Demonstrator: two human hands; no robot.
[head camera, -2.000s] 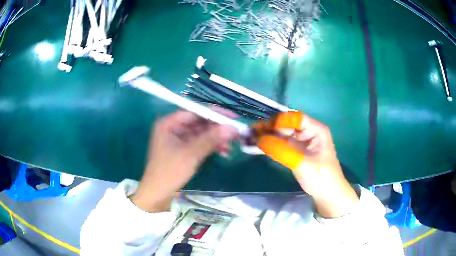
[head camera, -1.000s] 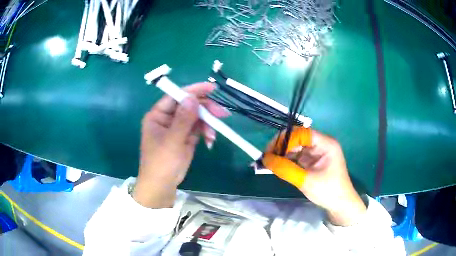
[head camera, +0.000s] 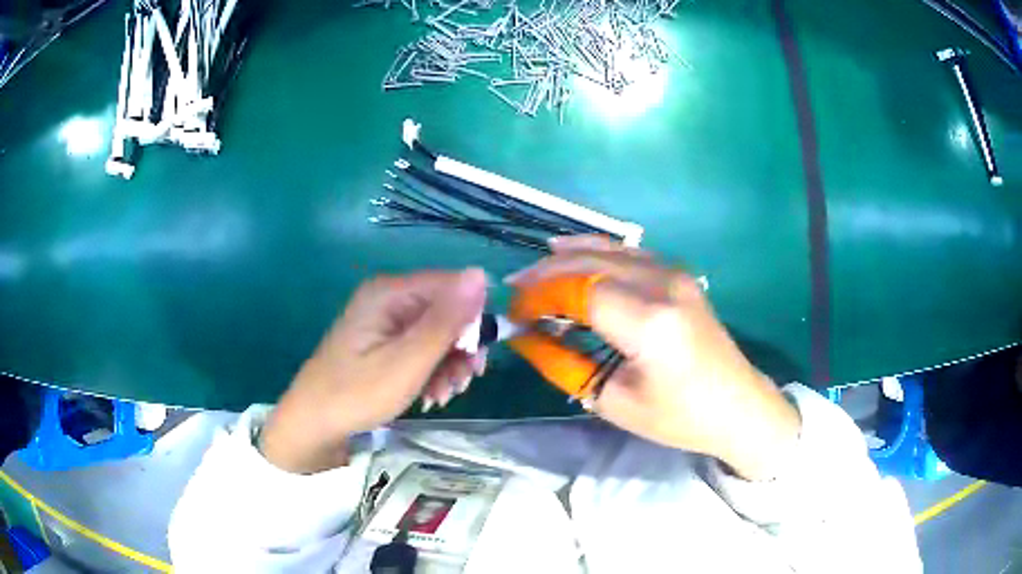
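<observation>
My left hand (head camera: 387, 348) holds a white connector housing (head camera: 472, 332) with a short black part beside it between thumb and fingers. My right hand (head camera: 661, 348) wears orange finger cots on thumb and index finger and pinches at the sleeved cable (head camera: 503, 329) just right of the connector. Black lead wires (head camera: 606, 368) show between the right fingers. The rest of the cable is hidden by the right hand. A set-down harness (head camera: 532, 198), with a white sleeve and fanned black wires, lies just beyond my hands.
A harness bundle (head camera: 168, 90) lies at upper left. Loose small silver-grey sticks (head camera: 538, 51) are heaped at upper centre. A separate harness (head camera: 975, 118) lies at upper right, past the dark line (head camera: 809, 202). Blue stools (head camera: 84, 435) stand below the green table's edge.
The held cable no longer extends up and left past my left hand; its connector is now between the left fingertips. My hands have come close together, and the black wires no longer point upward.
</observation>
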